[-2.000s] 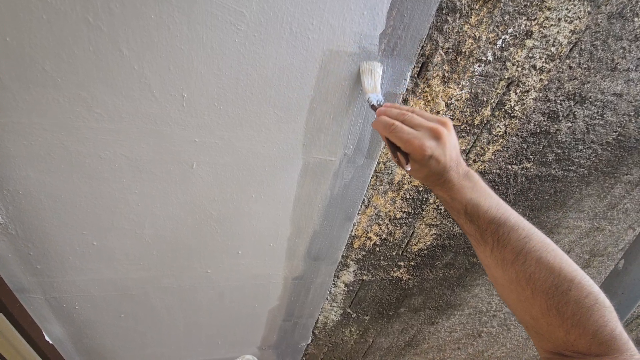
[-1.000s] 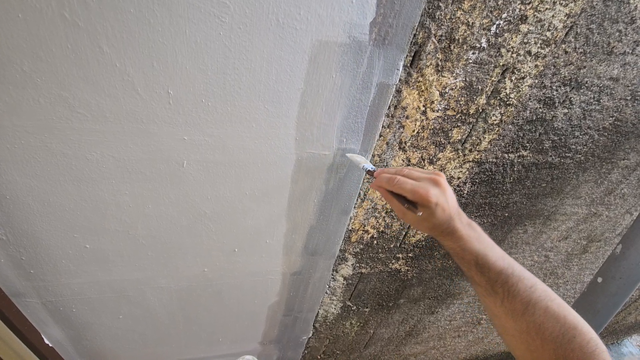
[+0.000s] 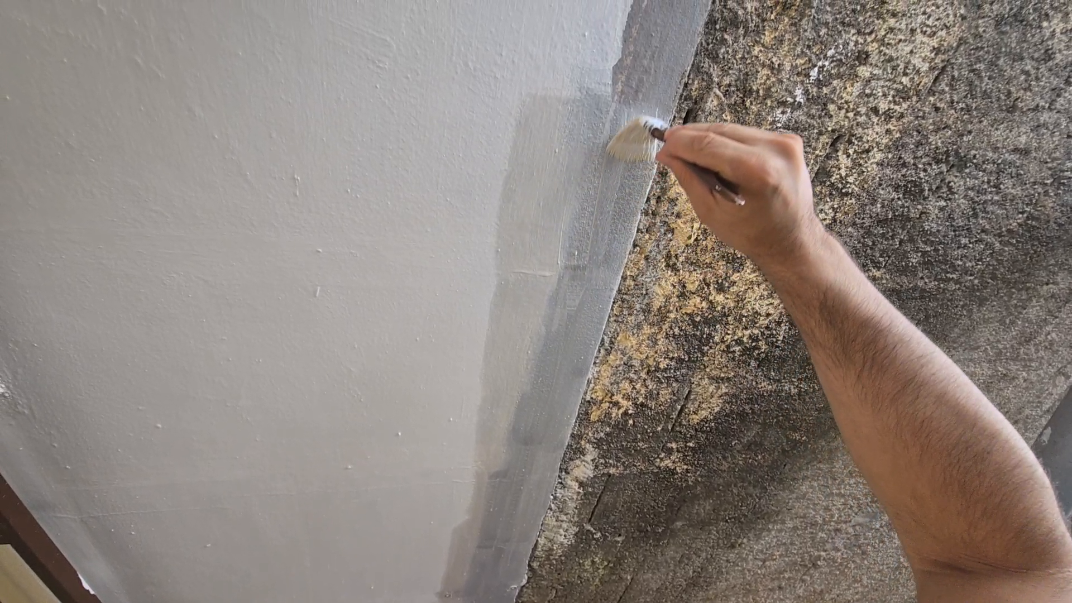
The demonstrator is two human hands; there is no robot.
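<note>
My right hand (image 3: pixel 745 180) grips the dark handle of a paintbrush (image 3: pixel 638 141) in the upper middle of the head view. Its pale bristles are splayed against the painted surface, at the band of darker, wet-looking paint (image 3: pixel 548 352) that runs along the edge. To the left spreads a smooth light grey painted surface (image 3: pixel 293 293) with small bumps. Behind my hand and forearm lies a rough, dark stone-like surface (image 3: pixel 695 335) with yellowish patches. My left hand is out of view.
A straight slanting edge (image 3: pixel 599 335) divides the painted surface from the rough one. At the lower left corner is a brown strip (image 3: pixel 38 544) beside a cream-coloured piece (image 3: pixel 21 574). A grey strip (image 3: pixel 1057 452) shows at the right border.
From one second ago, my right hand has moved up along the edge with the brush. The bristles, narrow in that earlier frame, are now fanned out.
</note>
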